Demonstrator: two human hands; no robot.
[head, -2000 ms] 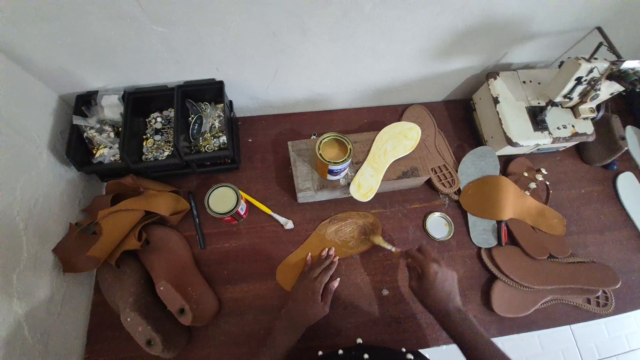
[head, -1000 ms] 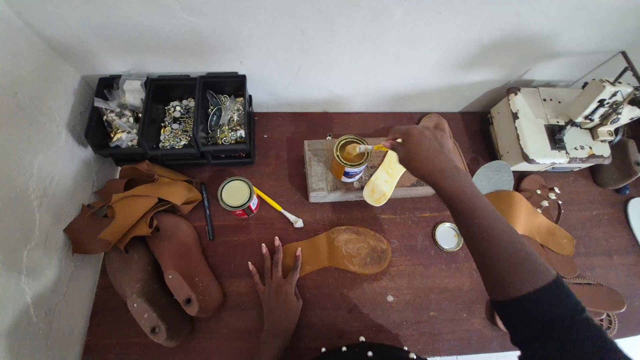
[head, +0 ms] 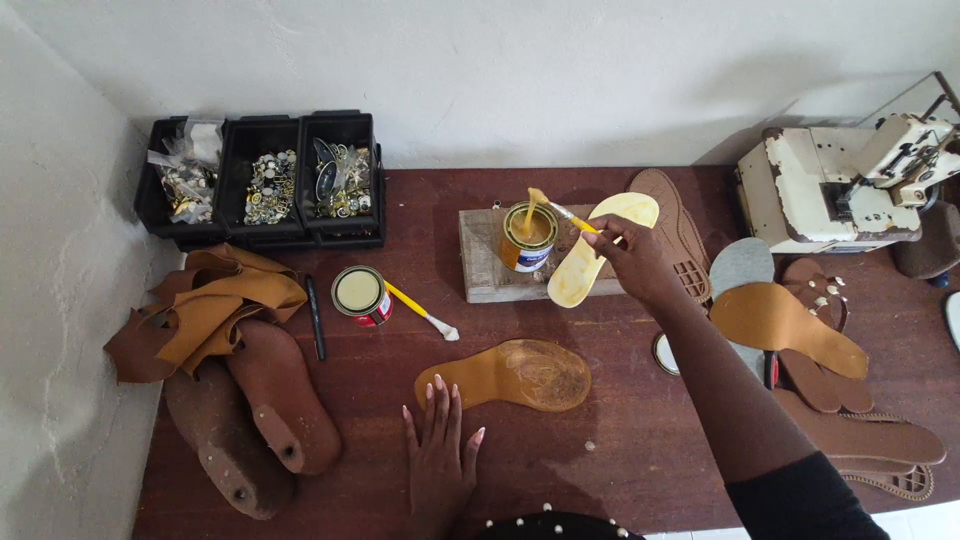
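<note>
Between the fingers of my right hand (head: 630,259) is a yellow-handled brush (head: 570,216), its bristles loaded with amber glue above an open glue can (head: 529,238). A strand of glue hangs from the bristles into the can. My left hand (head: 442,442) lies with spread fingertips on the narrow end of a tan leather insole (head: 476,375), whose wide end is wet with glue. Behind my right hand, a pale yellow sole piece (head: 600,251) leans over a wooden block (head: 484,259). A second open can (head: 358,291) of cream paste stands beside another yellow brush (head: 416,306).
Black bins (head: 262,184) of metal fittings stand back left. Leather scraps (head: 225,300), brown soles (head: 281,397) and a black pen (head: 315,319) lie left. At right are a sewing machine (head: 817,187), a can lid (head: 666,354), a tan insole (head: 780,322) and stacked soles (head: 862,435).
My right hand has gone from the insole's wide end to the glue can with the brush; the brush has since risen from the can. The left hand stays by the insole's narrow end.
</note>
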